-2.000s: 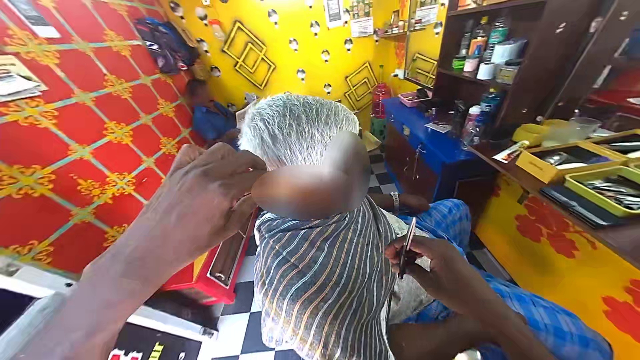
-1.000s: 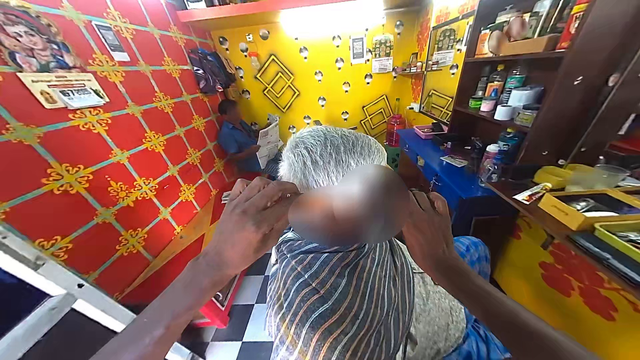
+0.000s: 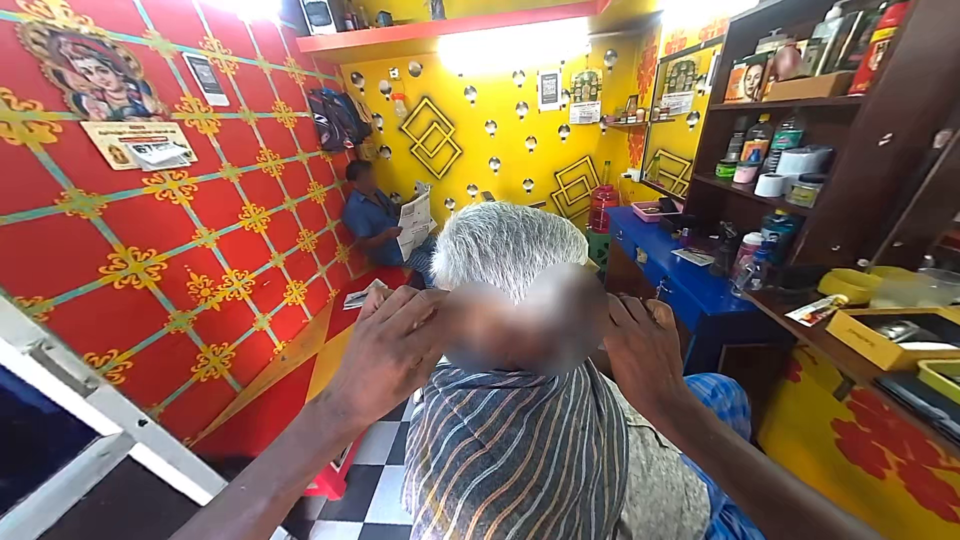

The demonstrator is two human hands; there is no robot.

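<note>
A seated person with short grey hair point(image 3: 510, 240) is in the middle of the view, a dark striped cloth point(image 3: 517, 450) over the shoulders. The lower part of the head is blurred. My left hand point(image 3: 397, 345) is at the left side of the blurred area, fingers bent, and my right hand point(image 3: 645, 345) is at its right side. The fingertips of both hands are partly hidden by the blur, so whether either holds anything cannot be told.
At the right a brown counter point(image 3: 795, 322) bears a yellow box point(image 3: 885, 349). Behind it are a blue desk point(image 3: 660, 259) and shelves point(image 3: 780, 105) with bottles. A person point(image 3: 371, 217) with a newspaper point(image 3: 414, 221) sits back left. A red bench point(image 3: 262, 420) runs along the left wall.
Two seconds ago my right hand held a slim dark tool low at the right; it has since risen to the head's right side. The view has tilted upward.
</note>
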